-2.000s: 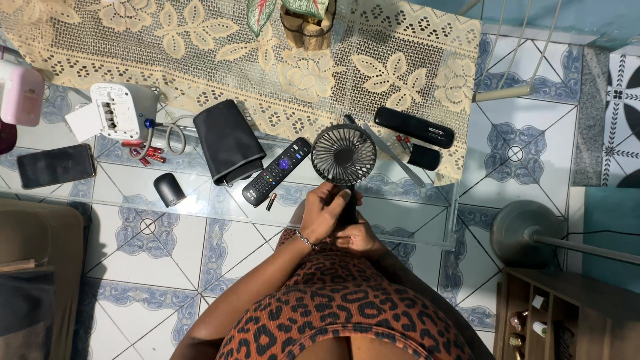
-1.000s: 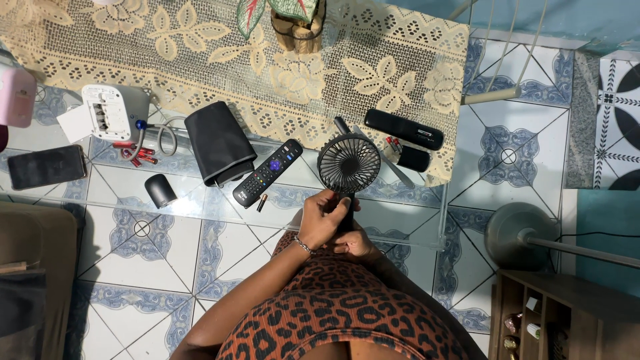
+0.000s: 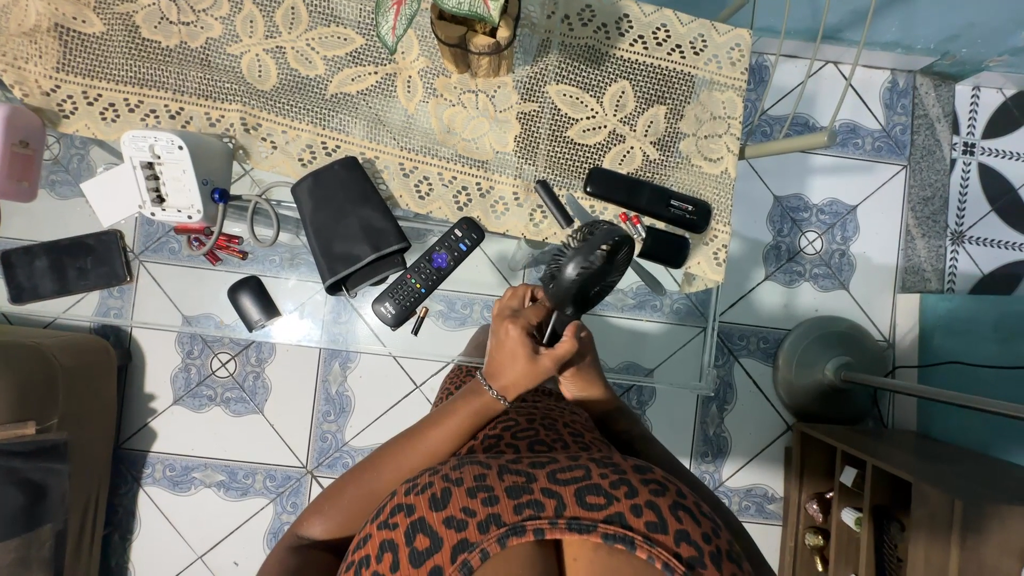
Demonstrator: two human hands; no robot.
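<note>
Both my hands are on a small black handheld fan [image 3: 588, 268], whose round head is turned partly side-on above them. My left hand [image 3: 520, 340] has its fingers at the base of the head and the handle. Lower on the handle is my right hand [image 3: 582, 364], partly hidden by the left. A black remote control [image 3: 428, 272] lies left of the hands on the glass table, with a single battery [image 3: 420, 321] beside it. Behind the fan are red batteries [image 3: 632, 224], a black battery cover [image 3: 554, 204], a dark case [image 3: 664, 247] and a table knife [image 3: 646, 278].
The glass table [image 3: 344, 346] carries a lace runner [image 3: 304, 88], a potted plant [image 3: 476, 48], a blood pressure monitor [image 3: 172, 176], its black cuff [image 3: 348, 224], several red batteries [image 3: 216, 242], a smartphone [image 3: 66, 266], a black cap [image 3: 254, 303] and a long black case [image 3: 648, 200].
The fan has turned in my hands: its grille faced up before, and now its head shows partly from the side. A black cover behind it now shows more fully.
</note>
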